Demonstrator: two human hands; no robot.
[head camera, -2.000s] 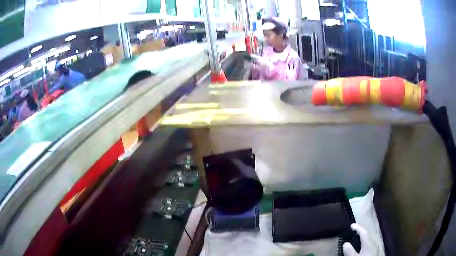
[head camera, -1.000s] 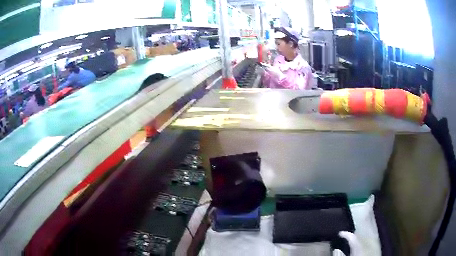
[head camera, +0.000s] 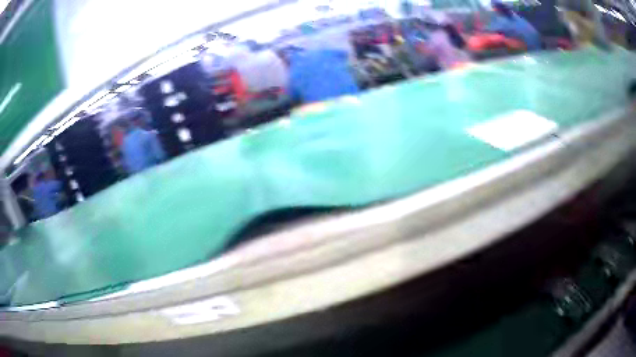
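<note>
Neither of my hands is in the picture. The view is blurred by motion. A long green surface (head camera: 307, 174) with a pale raised edge runs across the frame in front of me. At the lower right, blurred circuit boards (head camera: 572, 296) lie on the dark green conveyor belt (head camera: 516, 328). The black tray, the brush and the white cloth are out of view.
A white sheet (head camera: 514, 130) lies on the green surface at the right. A dark curved shape (head camera: 279, 222) is at its near edge. A white label (head camera: 201, 310) is on the pale edge. Several blurred people, one in blue (head camera: 321, 73), are beyond it.
The view has swung left, away from the booth. The tray, fan, red-and-yellow hose and gloved right hand have left the picture. The green surface now fills the middle.
</note>
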